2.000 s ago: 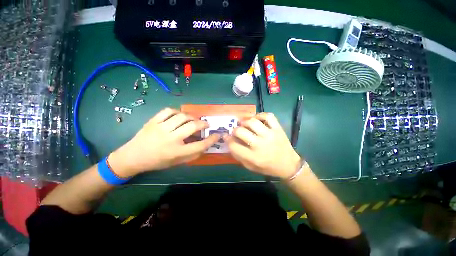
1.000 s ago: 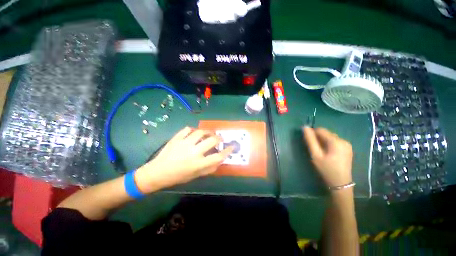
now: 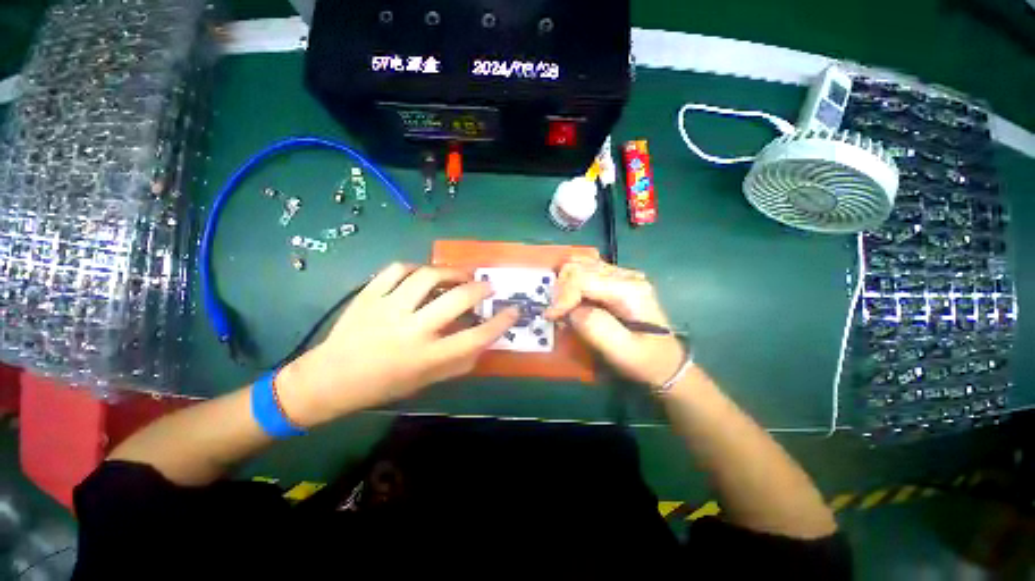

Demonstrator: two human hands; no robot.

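Note:
The white assembly jig [image 3: 514, 338] lies on the orange-brown base block [image 3: 454, 252]. A small dark module [image 3: 523, 308] sits in the jig's centre. My left hand [image 3: 397, 326] reaches in from the left, its fingertips pressing on the jig and at the module's left side; it grips nothing that I can see. My right hand [image 3: 619, 321] holds the dark tweezers [image 3: 649, 327] like a pen at the jig's right edge. Their tip is near the module and too small to tell exactly.
The black power supply box [image 3: 477, 91], white bottle [image 3: 573, 202] and red packet [image 3: 640, 185] stand behind the block. Small circuit boards [image 3: 326, 238] lie inside the blue cable [image 3: 208, 255]. Blister trays [image 3: 91, 216] are left; a fan [image 3: 819, 182] and tray of dark modules [image 3: 936, 272] are right.
My right hand went from the jig to the tweezers at the right, picked them up and came back to the jig. My left hand has stayed at the jig.

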